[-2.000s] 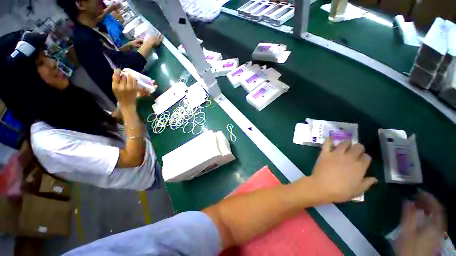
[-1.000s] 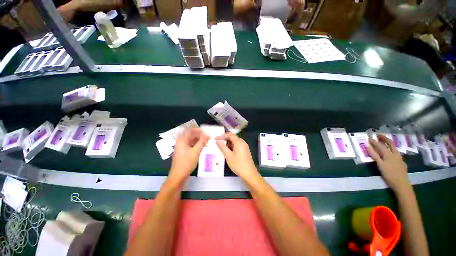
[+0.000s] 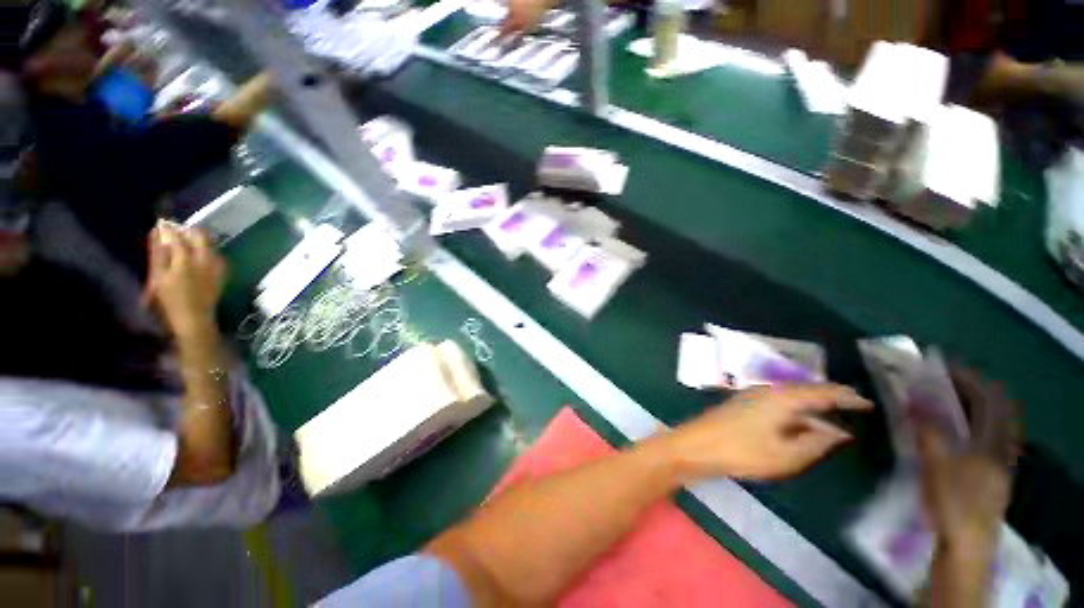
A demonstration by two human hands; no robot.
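Note:
My left hand (image 3: 773, 430) is over the dark green belt, fingers pointing right and apart, holding nothing that I can see. An open-flapped white retail box with a purple picture (image 3: 775, 363) lies just beyond its fingers. My right hand (image 3: 969, 457) is blurred at the lower right, close to an upright-looking box (image 3: 906, 378). Another blurred box (image 3: 894, 540) is beside its wrist. Whether the right hand grips a box is unclear.
Several boxes (image 3: 591, 276) lie farther along the belt (image 3: 701, 264). A pale rail (image 3: 559, 356) edges it. The pink-red mat (image 3: 666, 546) is under my left forearm. Left are a bulky white carton (image 3: 386, 418), tangled loops (image 3: 333, 323) and a seated neighbour's hand (image 3: 184, 271). White stacks stand across.
The view has swung left. My hands were together on a box in front of the mat; now they are apart, the left one off the box and the right one farther right.

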